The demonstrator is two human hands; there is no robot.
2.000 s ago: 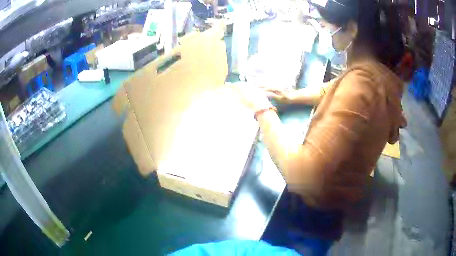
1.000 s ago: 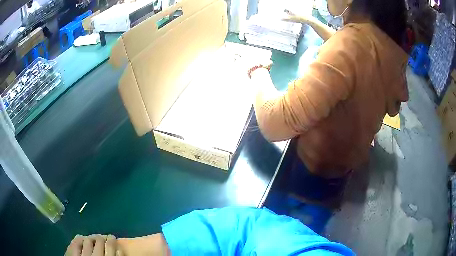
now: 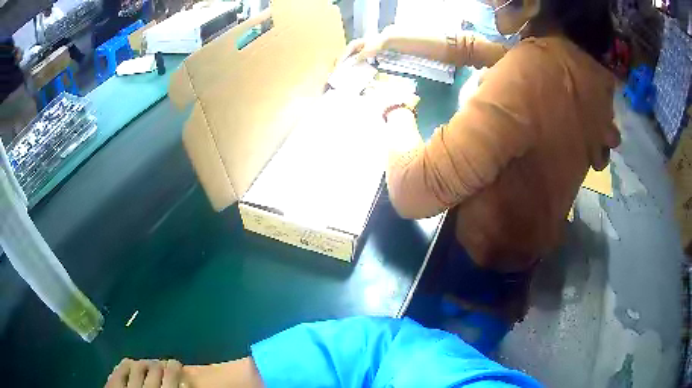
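Observation:
An open tan carton [image 3: 297, 233] lies on the green bench, its printed narrow side toward me. Its lid [image 3: 246, 114], with a cut-out slot, stands raised on the left. The white surface inside [image 3: 319, 163] is overexposed, so its contents are unclear. My right hand [image 3: 144, 374] is at the bottom left, knuckles up and fingers curled, cut off by the lower edge. It is well in front of the carton and not touching it; whether it holds anything is hidden. My left hand is not in view.
A neighbouring worker in an orange-brown top [image 3: 508, 151] reaches over the carton's far end. A whitish post [image 3: 38, 250] stands at left, with a small tan strip [image 3: 132, 318] beside it. White sheets [image 3: 417, 65] lie beyond. A metal-parts tray [image 3: 49, 140] sits on the raised shelf.
Since the earliest frame my right hand and blue sleeve have come into view. Since one second ago the neighbour's far hand has moved left to the carton's far end, where a pale item now shows.

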